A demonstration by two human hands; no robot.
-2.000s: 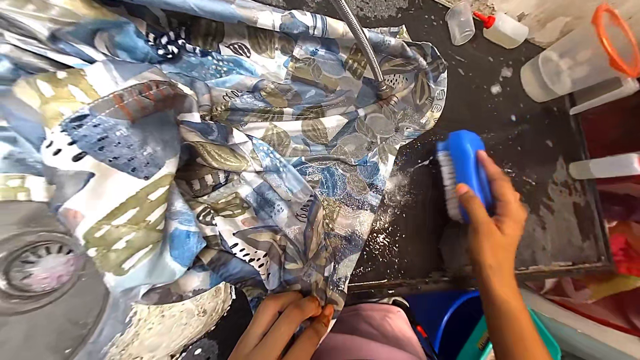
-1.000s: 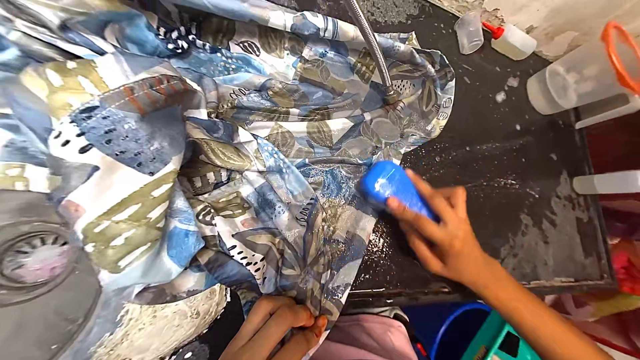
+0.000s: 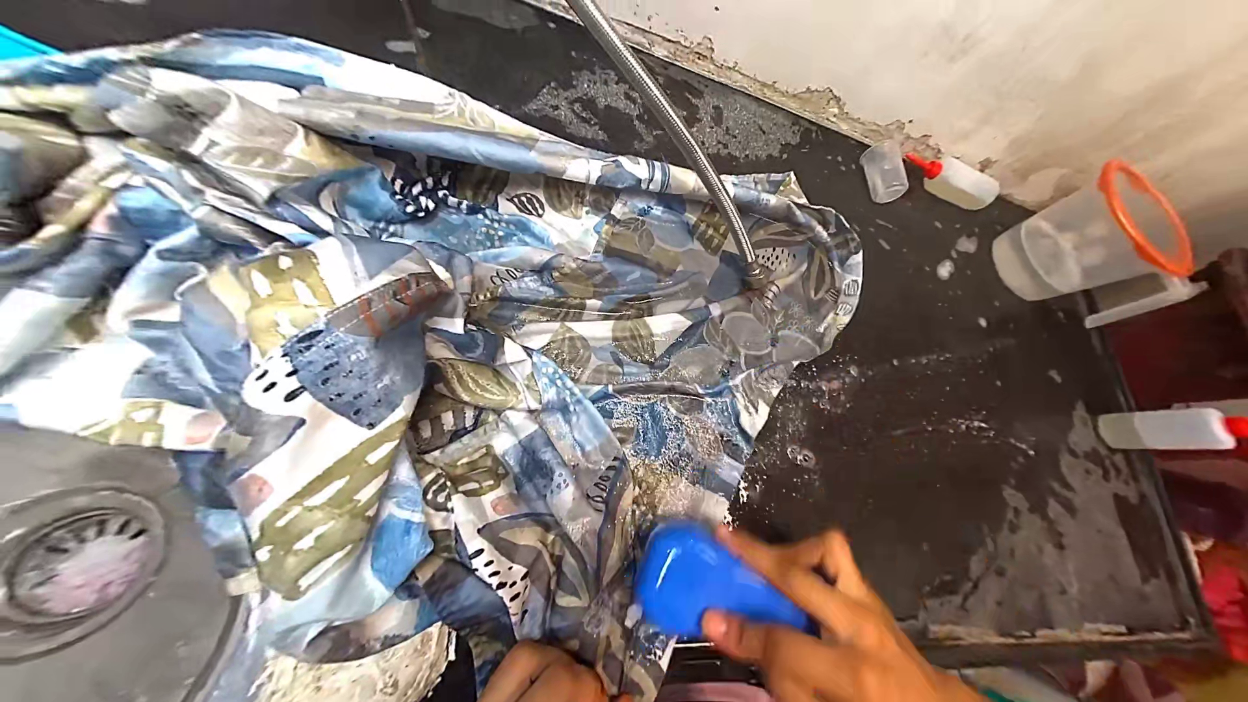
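A wet patterned cloth [image 3: 546, 341] in blue, white and olive lies bunched over the dark counter and the sink's edge, with suds on its right part. My right hand [image 3: 829, 624] grips a blue scrubbing brush [image 3: 712, 585] by its back, and the brush rests on the cloth's lower right edge; its bristles are hidden. At the bottom of the view my left hand [image 3: 546, 675] holds the cloth's edge, its fingers partly cut off. A flexible metal hose [image 3: 673, 127] reaches down to the cloth's right end.
A steel sink with a drain [image 3: 83, 570] lies at lower left. Along the wall stand a small clear cup [image 3: 884, 173], a red-capped bottle [image 3: 960, 183] and a clear plastic jug [image 3: 1063, 249] with an orange rim. Another red-capped bottle [image 3: 1165, 429] lies at the counter's right edge.
The brush was off the cloth to the right, then came onto its right edge, and is now lower down, near my left hand. My left hand still holds the cloth.
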